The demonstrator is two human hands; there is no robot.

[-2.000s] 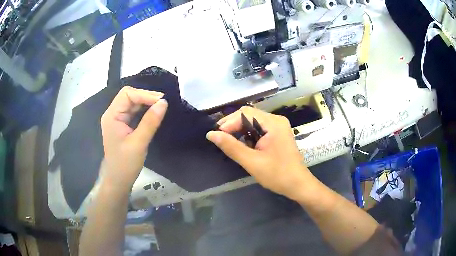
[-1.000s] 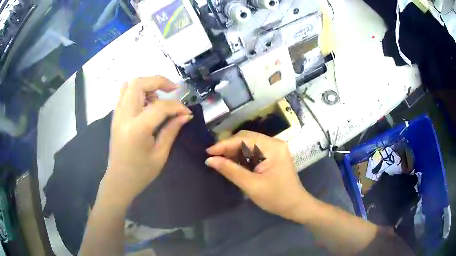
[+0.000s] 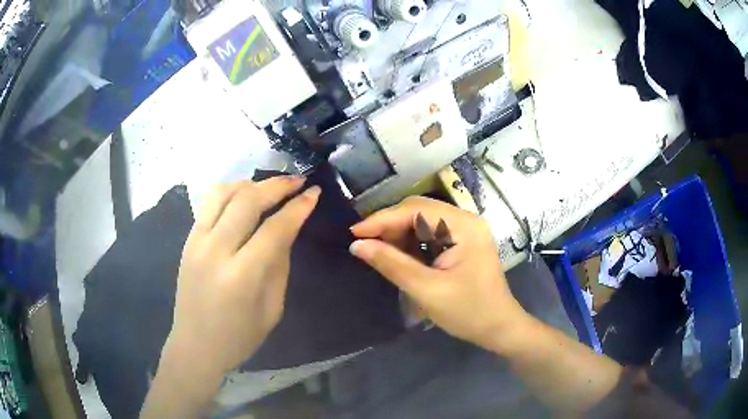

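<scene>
Black fabric panels (image 3: 328, 303) lie across the table front and under both hands, with their top edge at the presser foot area (image 3: 297, 155) of the overlock machine (image 3: 402, 147). My left hand (image 3: 242, 262) lies on the fabric just below the needle area, thumb and fingertips pinching its edge. My right hand (image 3: 447, 274) pinches the fabric's right edge between thumb and forefinger. Dark thread snips (image 3: 432, 237) sit in its palm, blades pointing up. The fabric under my fingers is partly hidden.
A blue plastic bin (image 3: 713, 270) with black cloth and white scraps stands at right. A black piece with white edging (image 3: 689, 65) hangs at upper right. A black strip (image 3: 120, 176) lies across the table's left. A cardboard edge (image 3: 51, 352) shows at lower left.
The view has shifted, bringing the machine head lower and left. The fabric edge has come up to the needle area. My left hand has gone from raised fingers to lying on the fabric there.
</scene>
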